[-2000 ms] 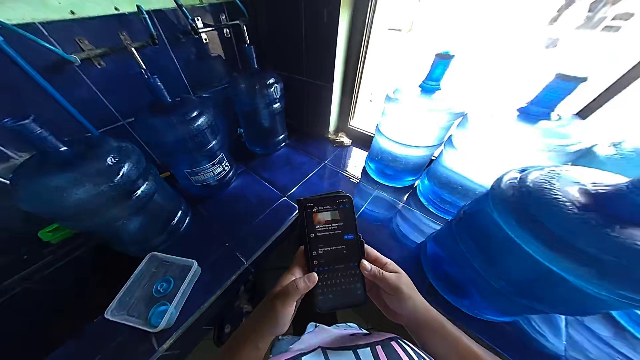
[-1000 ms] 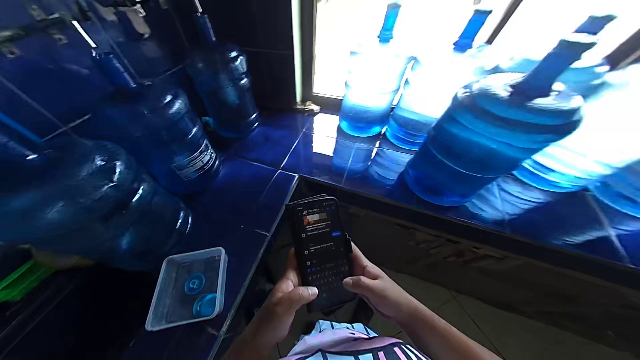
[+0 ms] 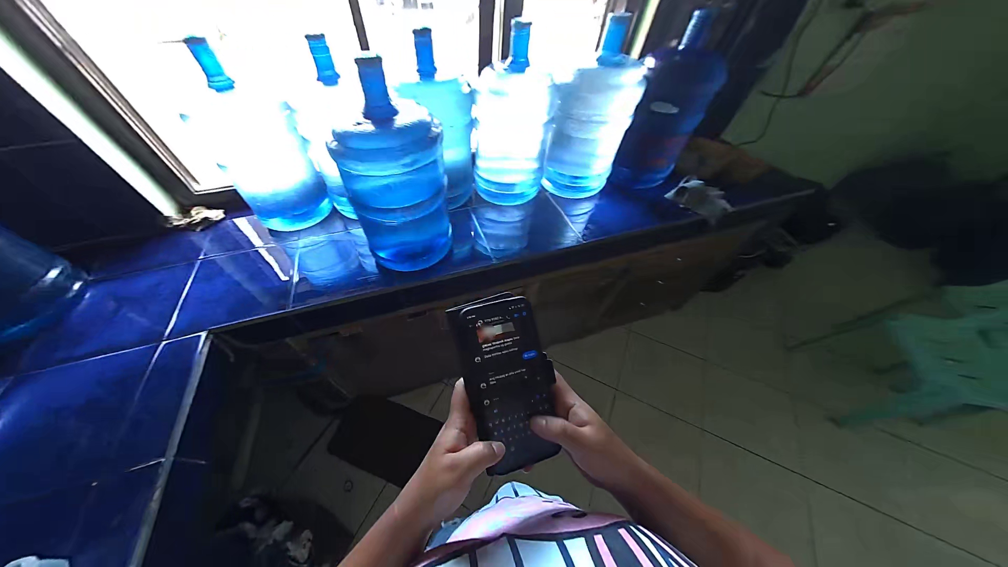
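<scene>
A black smartphone (image 3: 508,378) is held upright in both hands at the centre of the head view, its lit screen showing text and a dark keyboard. My left hand (image 3: 461,449) grips the lower left edge, with the thumb at the screen's bottom corner. On the other side, my right hand (image 3: 579,433) holds the lower right edge, its thumb over the keyboard. Fingers behind the phone are mostly hidden. Beyond the phone, a blue water jug (image 3: 398,189) with a long neck stands near the counter's front edge.
More blue jugs, such as a dark one (image 3: 669,110), line the blue tiled counter (image 3: 244,291) by the bright window. A crumpled plastic bag (image 3: 699,197) lies at its right end. On the tiled floor are a dark mat (image 3: 386,441) and a green plastic stool (image 3: 937,354).
The view has swung far to the right, bringing more jugs, the floor and the stool into sight. Both hands keep hold of the phone.
</scene>
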